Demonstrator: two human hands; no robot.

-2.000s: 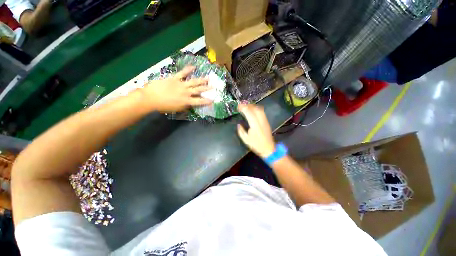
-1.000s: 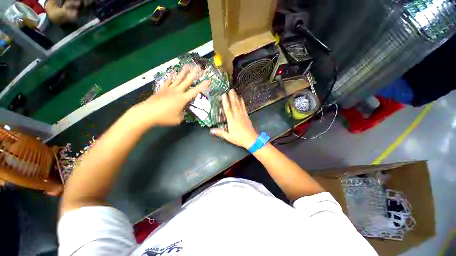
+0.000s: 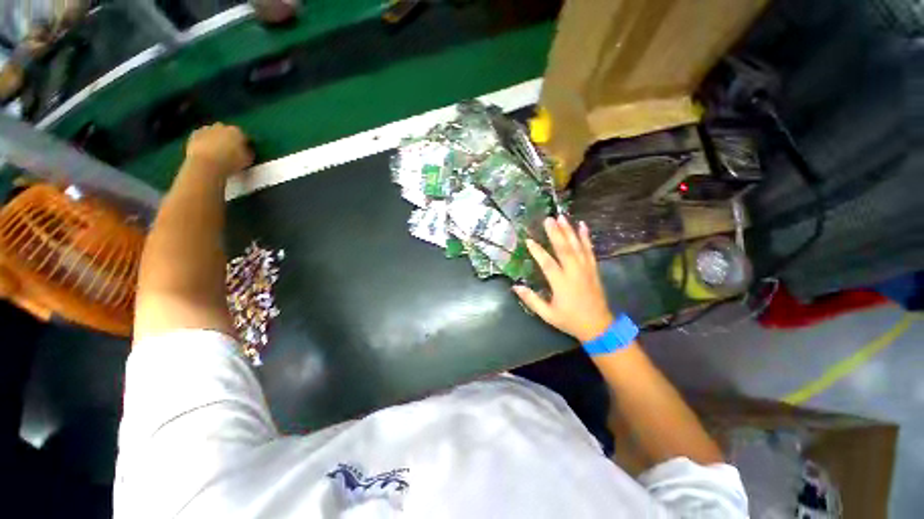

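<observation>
A pile of overlapping green and silver-white circuit boards (image 3: 476, 193) lies on the dark bench mat. My right hand (image 3: 572, 279), with a blue wristband (image 3: 610, 335), is open with fingers spread, its fingertips at the pile's right edge. My left hand (image 3: 218, 150) is stretched out to the far left, over the white rail between bench and green conveyor. Its fingers are curled, and whether anything is in them is hidden. A loose heap of small components (image 3: 253, 299) lies beside my left forearm.
An orange fan (image 3: 76, 243) stands at the far left. Upright cardboard (image 3: 638, 71), a soldering station with a red light (image 3: 684, 189) and a round tip cleaner tin (image 3: 712, 267) are right of the pile. A cardboard box (image 3: 861, 456) is on the floor, lower right.
My left hand has left the board pile and moved left to the conveyor rail. The boards are more spread out. My right hand stays by the pile. The view has shifted left.
</observation>
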